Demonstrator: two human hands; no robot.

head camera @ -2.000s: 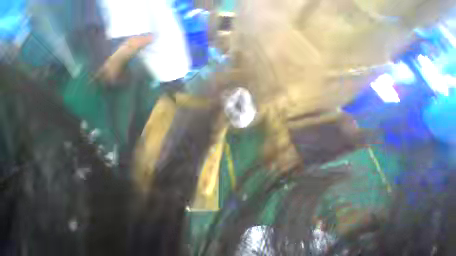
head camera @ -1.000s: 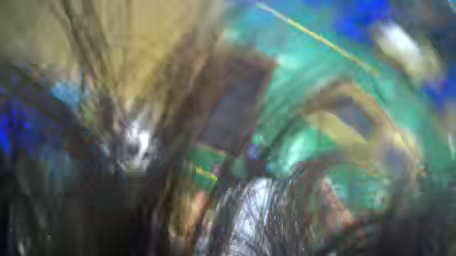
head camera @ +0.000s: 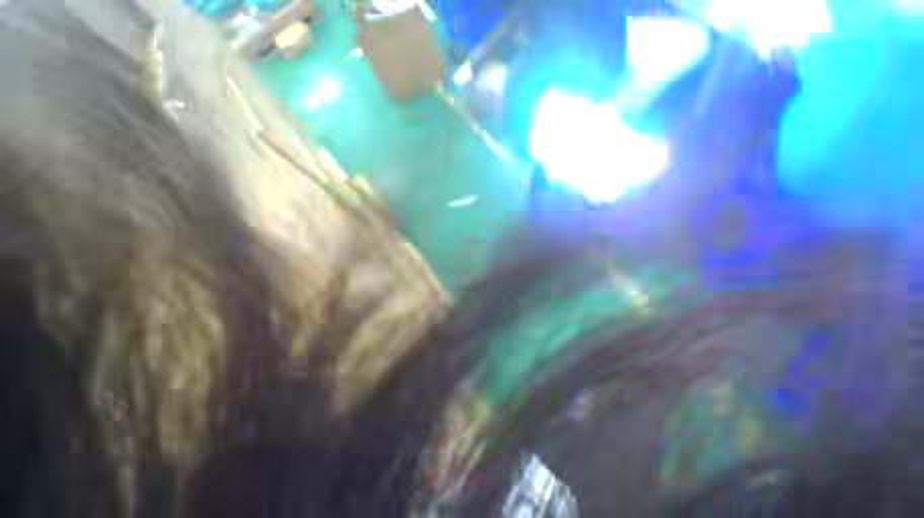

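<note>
A large tan carton surface runs from the upper left towards the middle, blurred and partly behind dark hair. A shiny silvery-white patch, perhaps clear film, shows at the bottom edge among the hair. I cannot make out either of my hands; hair and blur hide the lower part of the view.
The green surface lies beyond the carton and bears a thin yellow line. A flat brown cardboard piece is at the top. Bright white glare and blurred blue areas fill the upper right.
The whole view has swung to the right. The tan carton surface now slants down the left side. The dark-grey blocks seen earlier no longer show clearly.
</note>
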